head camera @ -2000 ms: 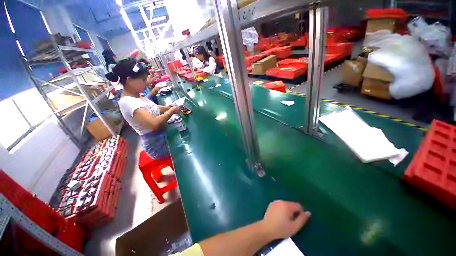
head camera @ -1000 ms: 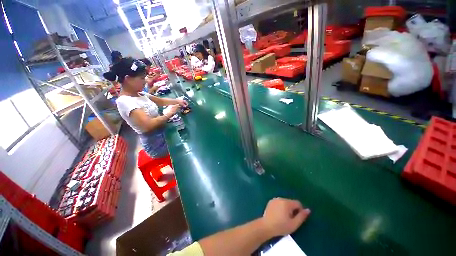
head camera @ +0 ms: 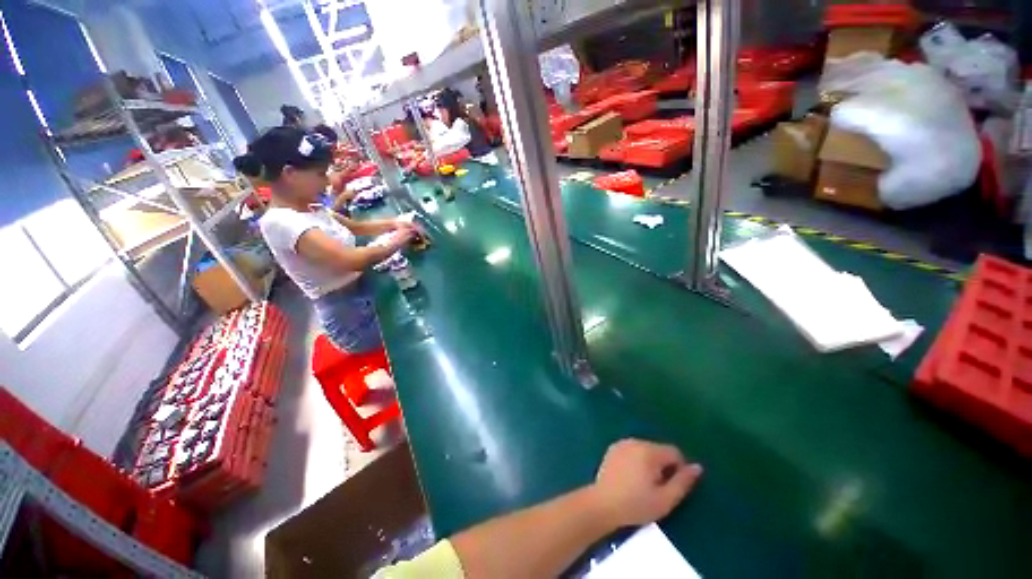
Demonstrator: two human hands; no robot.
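My left hand point(head camera: 643, 484) reaches in from the bottom over the green bench point(head camera: 781, 486), a yellow sleeve at the forearm. Its fingers are curled, the tips close together around a small dark gap; I cannot tell if they pinch something. My right hand is not in view. A white sheet point(head camera: 645, 556) lies below the wrist, cut off by the bottom edge. A small shiny patch, perhaps clear film, shows at its left edge.
A silver post point(head camera: 541, 204) stands ahead on the bench. A white stack point(head camera: 809, 292) and a red compartment tray point(head camera: 990, 351) lie at the right. An open carton point(head camera: 351, 520) is at lower left. A seated person point(head camera: 317, 243) works at the left side.
My left hand has shifted very slightly, with its fingers still curled. The seated person's hands have moved a little. The view has tilted slightly.
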